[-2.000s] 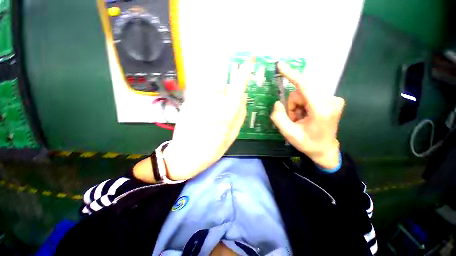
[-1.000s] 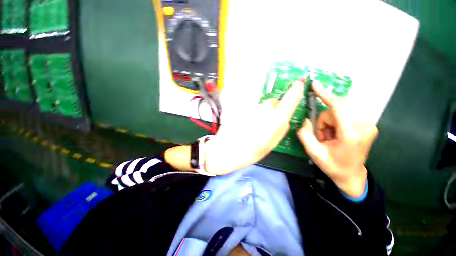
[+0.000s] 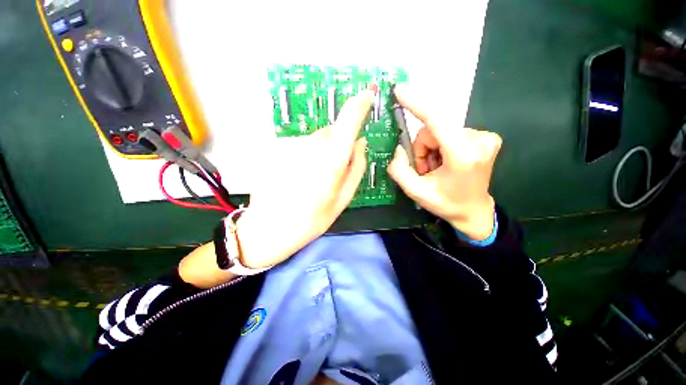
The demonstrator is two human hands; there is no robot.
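Observation:
A green circuit board panel (image 3: 301,101) lies on a white sheet (image 3: 241,45), partly under my hands. My left hand (image 3: 305,169) lies over the panel, fingers closed around a red test probe (image 3: 374,89); only its red part shows near the fingertips, on the panel's upper right. My right hand (image 3: 451,165) pinches a dark test probe (image 3: 405,131), its tip at the panel's upper right edge area. Whether the tips touch the board is too small to tell. The multimeter (image 3: 113,75), yellow-rimmed, lies at the left with two lead plugs (image 3: 177,143) in its bottom jacks.
Red and black test leads (image 3: 184,203) loop from the meter towards my left wrist. A smartphone (image 3: 604,105) lies at the right on the green bench top (image 3: 538,113). A pale cable (image 3: 618,184) curls below it. A panel's edge (image 3: 11,229) shows at the far left.
The view has shifted, so the meter and board appear further left and the phone is fully in view. More of the panel's left part shows. Both hands still hold the probes over the panel.

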